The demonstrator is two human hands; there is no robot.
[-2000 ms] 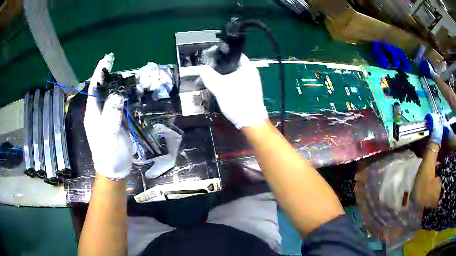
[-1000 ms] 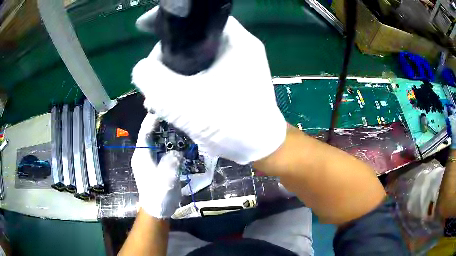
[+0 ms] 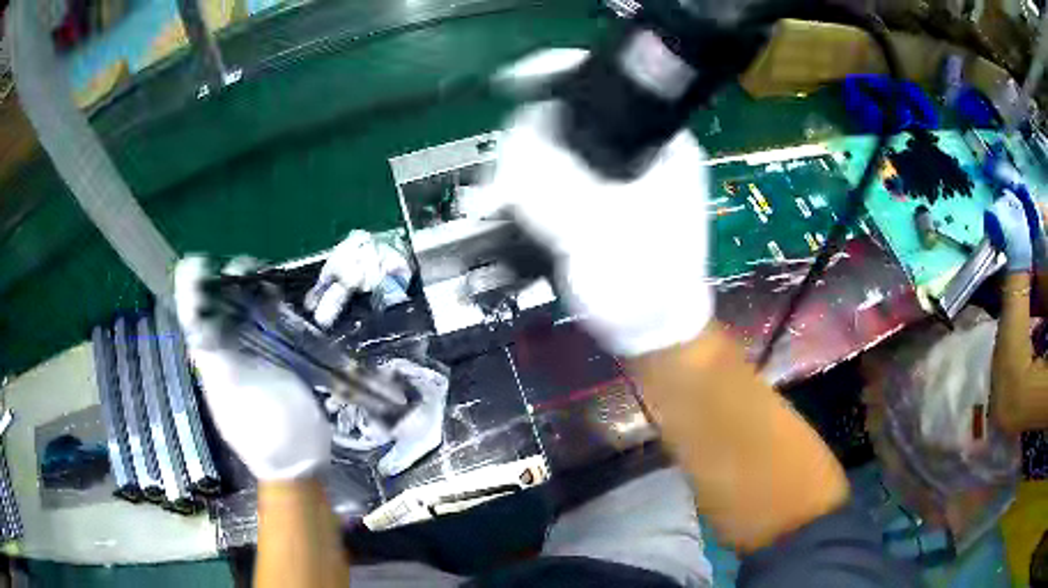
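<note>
My left hand [image 3: 255,385], white-gloved, holds a dark profile assembly [image 3: 316,356] at the left of the dark bench. The piece is blurred and slants down to the right, its lower end above a whitish cloth [image 3: 411,414]. My right hand [image 3: 626,230], white-gloved, grips the black electric screwdriver [image 3: 644,92], large and blurred near the camera, above and right of the screw feeder [image 3: 442,149]. The screwdriver's tip cannot be made out.
Several silver profiles [image 3: 155,414] lie side by side at the left. A crumpled white bundle [image 3: 365,273] sits left of the feeder. A pale strip holder [image 3: 460,494] lies at the front edge. The screwdriver cable [image 3: 822,258] hangs at right. A neighbour's gloved hand [image 3: 1011,230] is at far right.
My right hand with the screwdriver has moved right, away from the held piece. My left hand has moved left and tilted the piece. The feeder shows again.
</note>
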